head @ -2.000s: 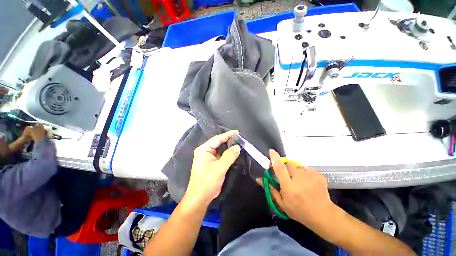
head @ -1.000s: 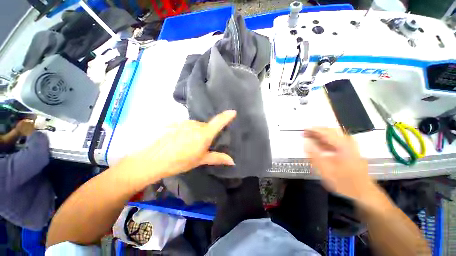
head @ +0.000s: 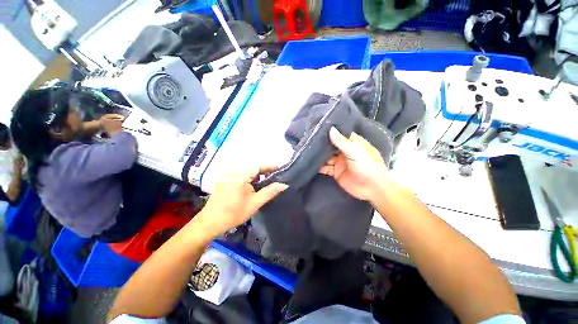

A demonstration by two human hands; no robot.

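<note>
A dark grey garment piece (head: 329,209) lies on the white sewing table and hangs over its front edge. A thin light stitch line runs along its raised edge. My left hand (head: 237,196) pinches the edge at its lower left end between thumb and fingers. My right hand (head: 358,166) holds the same cloth further up and to the right, thumb on top, some fingers hidden by cloth. The white sewing machine head (head: 507,120) stands right of the cloth, its needle area beside the garment and not touched by my hands.
A smartphone (head: 514,192) and scissors with green and yellow handles (head: 561,253) lie on the right. A neighbouring machine (head: 161,92) and a seated person (head: 82,171) are on the left. Blue crates (head: 329,52) stand behind the table, and a white printed cloth (head: 218,277) lies below it.
The scissors, in my right hand two seconds ago, lie on the table. My right hand has moved from the table onto the garment. Both hands now hold its edge, raised. The view has swung left.
</note>
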